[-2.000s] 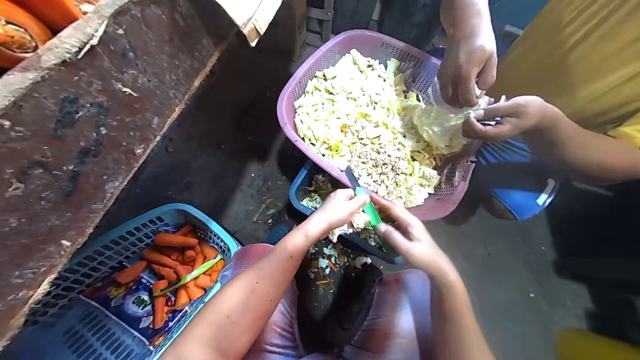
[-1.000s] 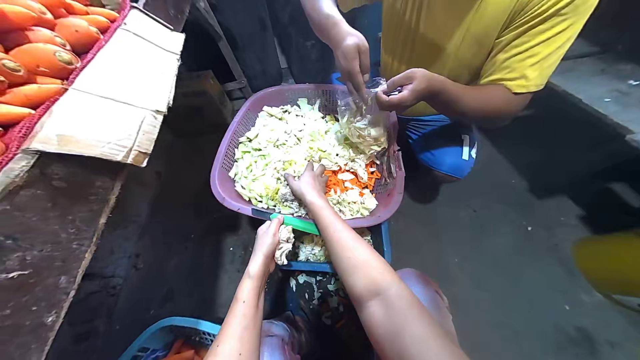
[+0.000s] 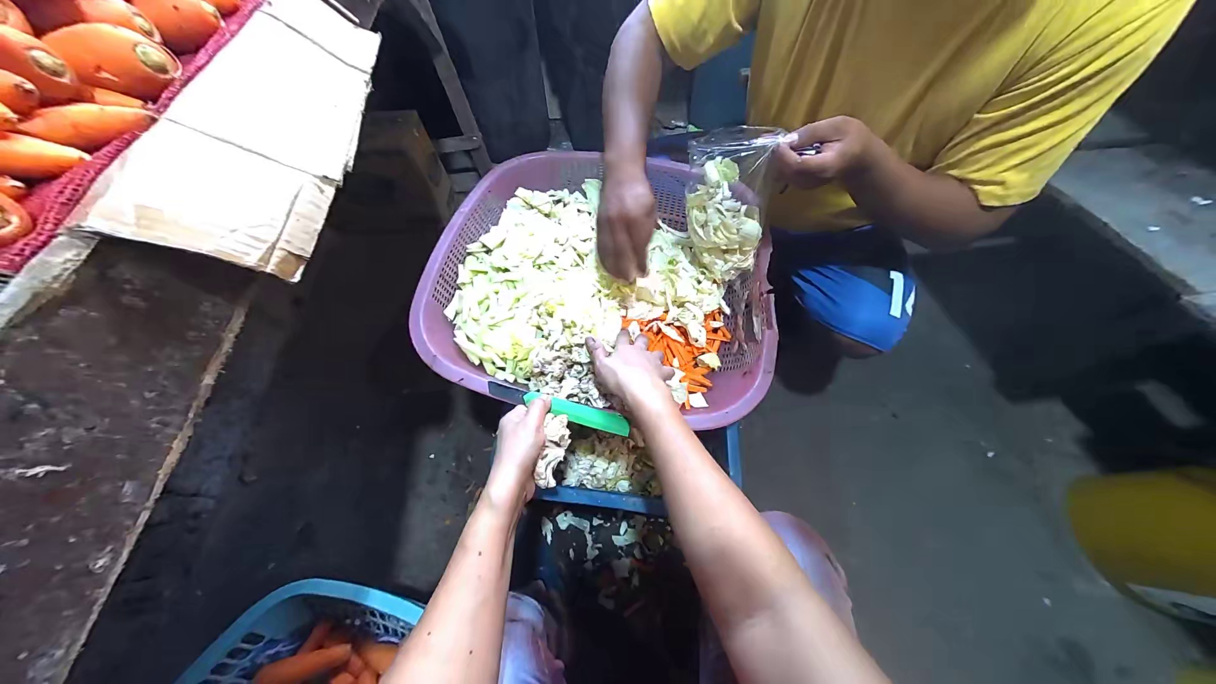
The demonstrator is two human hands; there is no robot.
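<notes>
A pink plastic basket (image 3: pixel 435 328) holds chopped pale green vegetable (image 3: pixel 513 285), with orange carrot strips (image 3: pixel 679 356) at its right front. My left hand (image 3: pixel 521 446), at the near rim, grips a green-handled knife (image 3: pixel 584 415) and a pale piece of cauliflower-like vegetable (image 3: pixel 552 451). My right hand (image 3: pixel 629 369) reaches into the basket, fingers spread on the cut vegetables beside the carrot strips; whether anything is under its palm is hidden. Below the near rim stands a blue container (image 3: pixel 608 497) with more pale pieces.
Across the basket a person in a yellow shirt reaches in with one hand and holds a clear plastic bag (image 3: pixel 727 204) of cut vegetables. Cardboard (image 3: pixel 228 123) and whole carrots (image 3: pixel 104 57) lie on a ledge at left. A blue basket (image 3: pixel 275 608) of carrots is at lower left.
My right hand has moved from beside the knife into the pink basket. The knife is now in my left hand alone. Carrot strips now show. The view has shifted markedly.
</notes>
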